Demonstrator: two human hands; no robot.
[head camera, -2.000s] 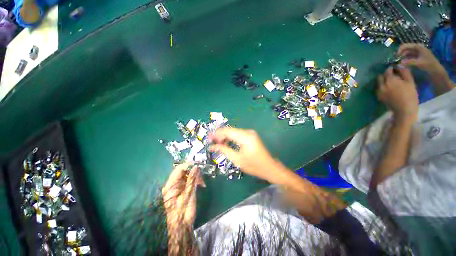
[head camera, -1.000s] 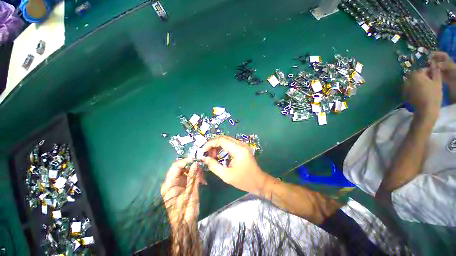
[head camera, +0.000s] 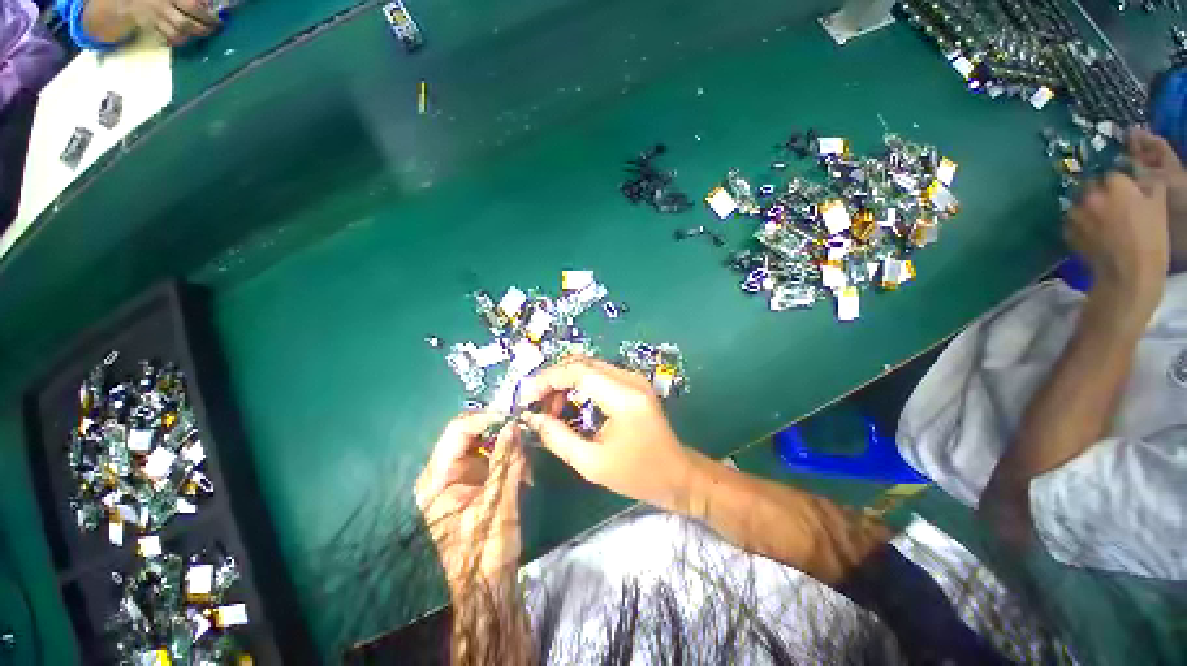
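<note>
My left hand (head camera: 477, 488) and my right hand (head camera: 609, 427) meet at the fingertips over the near edge of a loose pile of circuit board assemblies (head camera: 523, 325). The fingers of both hands pinch a small board assembly (head camera: 516, 414), mostly hidden by the fingertips. Strands of hair cross the view over my left hand. Some boards with white rectangles and orange-yellow edges lie beyond and to the right of my fingers. A small heap of black parts (head camera: 651, 180) lies farther off, beside a larger pile of board assemblies (head camera: 846, 221).
A black parts tray (head camera: 208, 429) with two compartments of boards stands at left. Panelled boards (head camera: 1028, 52) lie at far right, near another person's hands (head camera: 1122, 215). A white sheet (head camera: 130, 98) with dark units and another person's hand are at upper left. A single unit (head camera: 402, 24) lies far off.
My right hand has moved from the pile to my left hand, and their fingertips now meet on a board assembly. The neighbour's hands have shifted right. A hand has appeared at upper left.
</note>
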